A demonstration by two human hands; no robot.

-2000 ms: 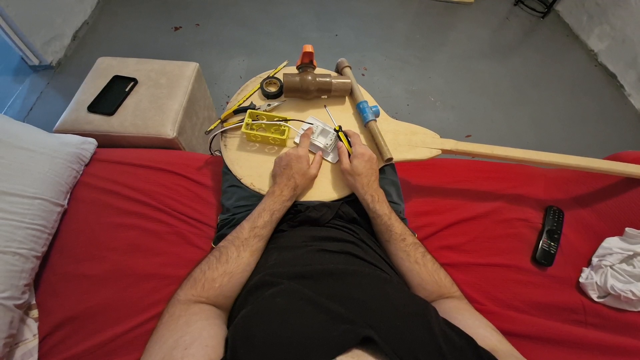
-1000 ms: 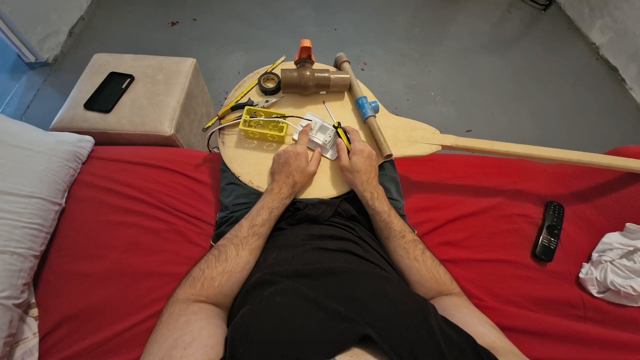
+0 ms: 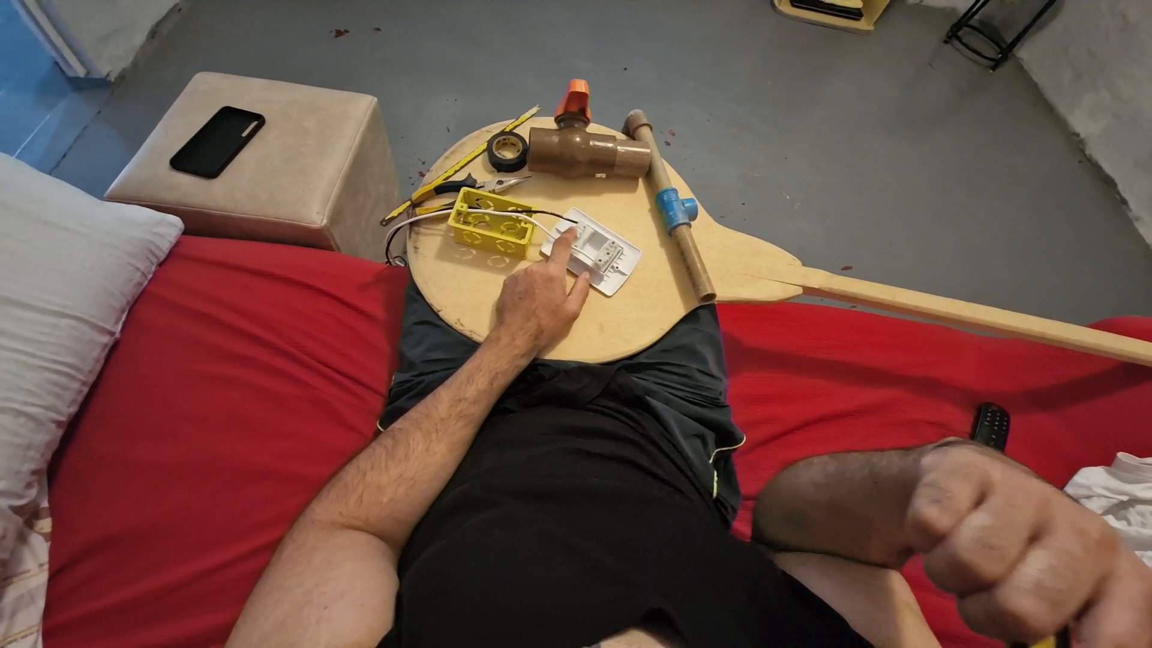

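Observation:
My left hand [image 3: 540,297] rests on the round wooden board [image 3: 450,288], its index finger and thumb on the white electrical faceplate [image 3: 621,265], which lies with its rear side up. A white wire and a black wire run from the yellow electrical box [image 3: 490,225] toward the faceplate; the fingertip hides part of the connection. My right hand [image 3: 1017,549] is raised close to the camera at lower right, fingers curled. A bit of the yellow-and-black screwdriver [image 3: 1048,640] shows beneath it at the frame edge; the rest is hidden.
On the board lie pliers [image 3: 468,185], black tape [image 3: 508,151], a yellow folding rule [image 3: 486,153], a brown valve [image 3: 576,151] and a pipe with a blue tee [image 3: 675,210]. A phone [image 3: 218,141] is on the ottoman [image 3: 297,193]; a remote [image 3: 991,425] lies on the red cover.
My right hand has left the faceplate and moved to the lower right, close to the camera, and the screwdriver has left the board area with it. My left hand stays at the faceplate.

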